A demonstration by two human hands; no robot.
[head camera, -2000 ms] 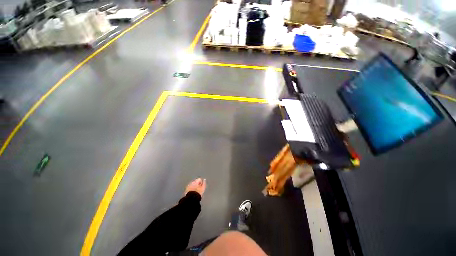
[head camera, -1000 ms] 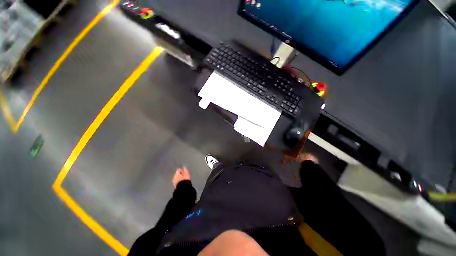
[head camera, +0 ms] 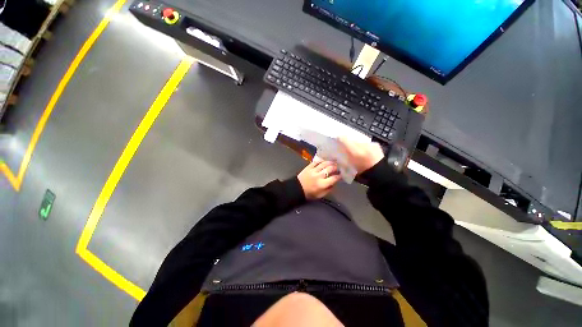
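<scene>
White paper sheets [head camera: 288, 116] lie on the small black shelf in front of the keyboard [head camera: 338, 92]. A smaller, blurred white paper [head camera: 327, 147] is between my hands above the shelf's front edge. My left hand [head camera: 319, 178] is at the lower edge of this paper, fingers bent, a ring on one finger. My right hand [head camera: 362, 155] is blurred and closed on the paper's right side, near the mouse. Its fingertips are partly hidden.
The mouse [head camera: 397, 156] is right of my right hand. A monitor [head camera: 424, 29] with a blue screen stands behind the keyboard. Red emergency stop buttons [head camera: 418, 101] sit on the machine's edge. Yellow lines [head camera: 137, 142] mark the floor at left.
Both hands have come up from beside my body to the shelf's front edge. A small paper is now lifted between them. The view has shifted only slightly in the last second.
</scene>
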